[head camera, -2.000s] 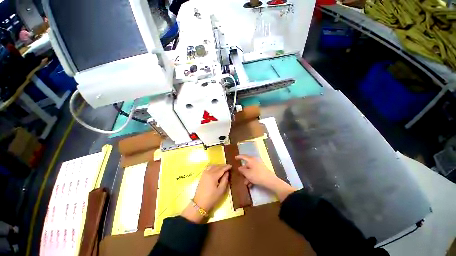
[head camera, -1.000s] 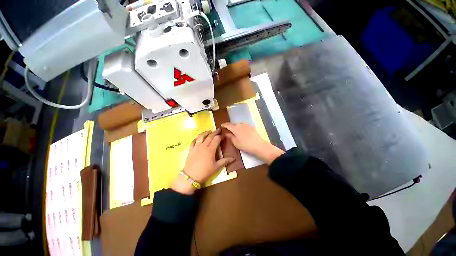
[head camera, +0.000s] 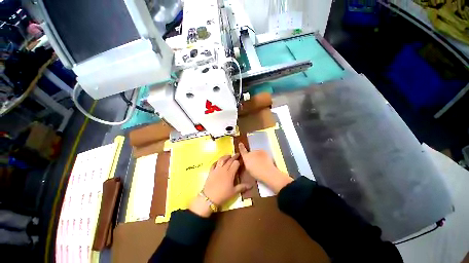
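The yellow cover plate (head camera: 193, 174) lies in front of the machine head, over the large brown panel (head camera: 257, 233). A reddish-brown strap strip (head camera: 247, 185) lies along its right edge, beside a silvery side plate (head camera: 261, 144). My left hand (head camera: 222, 180) rests on the plate's right edge, its fingers and thumb touching the strip. My right hand (head camera: 257, 163) presses the strip's upper part with the index finger. Both hands are bare. Another strip (head camera: 160, 180) lies along the plate's left side.
The white machine head (head camera: 208, 100) stands just beyond my hands. A control screen (head camera: 92, 25) hangs at upper left. Spare brown strips (head camera: 108, 210) lie on the marked sheet (head camera: 82, 190) at left. The metal table (head camera: 370, 149) extends right; mustard-yellow pieces (head camera: 450, 18) lie on a bench.
The view has tilted down and back up. My left thumb has spread onto the strip's lower part, and my right index finger has moved towards its upper end.
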